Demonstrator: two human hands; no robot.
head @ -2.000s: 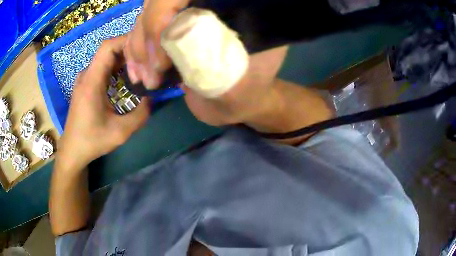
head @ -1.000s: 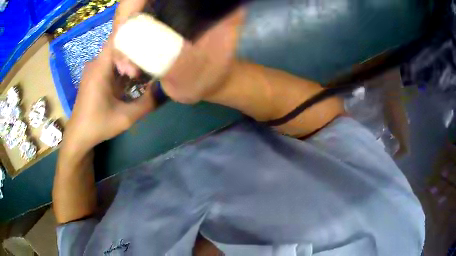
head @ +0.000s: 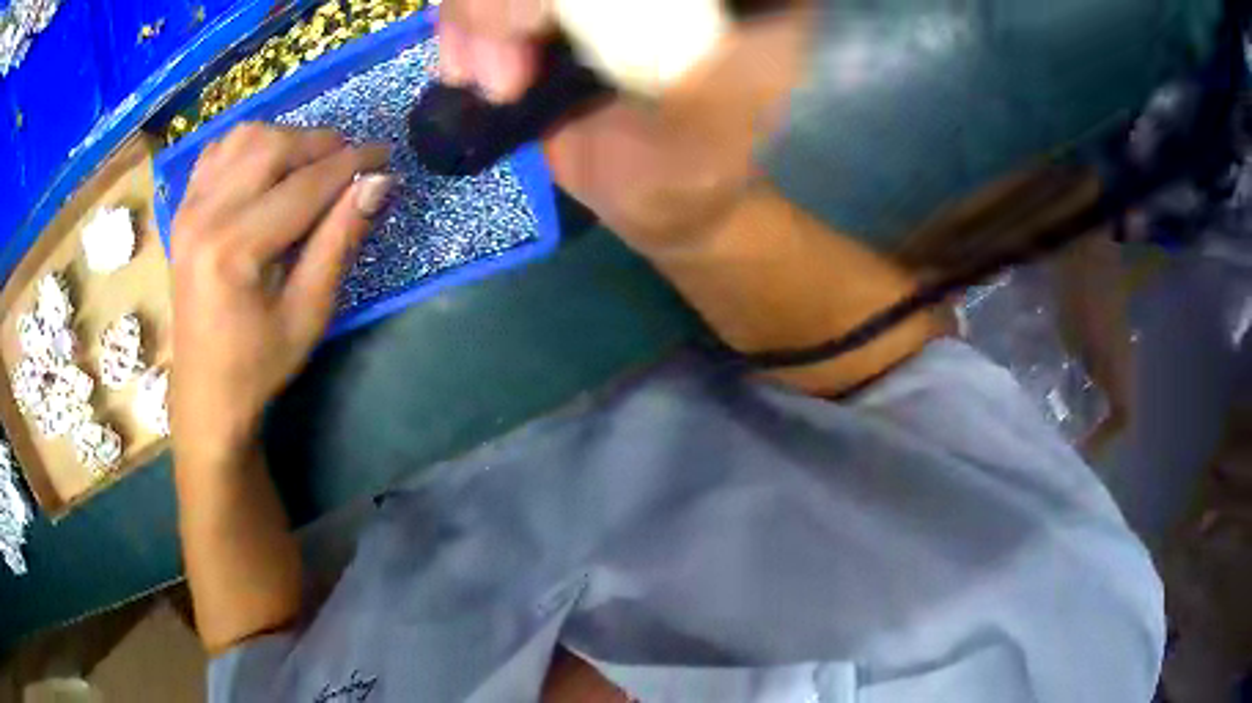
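My right hand (head: 632, 158) is closed around the black electric screwdriver (head: 474, 127), whose dark nose is over the blue screw tray (head: 547, 231). A cream wrap bulges at the top of the tool, cut off by the picture's edge. My left hand (head: 268, 240) is over the left part of the screw tray, thumb and forefinger tips close together. No white part shows in it; whether it pinches a small screw is too blurred to tell. Small silver-grey screws (head: 460, 220) fill the tray.
A cardboard tray (head: 154, 206) at the left holds several white parts (head: 109, 238), one partly behind my left wrist. Brass pieces (head: 282, 58) lie behind the screw tray, beside a large blue sheet (head: 83, 124). The black cord (head: 838, 343) crosses my right forearm. Clear plastic (head: 1030, 357) lies lower right.
The metal-fitted part is gone from my left hand, and another white part shows in the cardboard tray. My left hand has moved over the screws. My right hand and the screwdriver have moved right and up.
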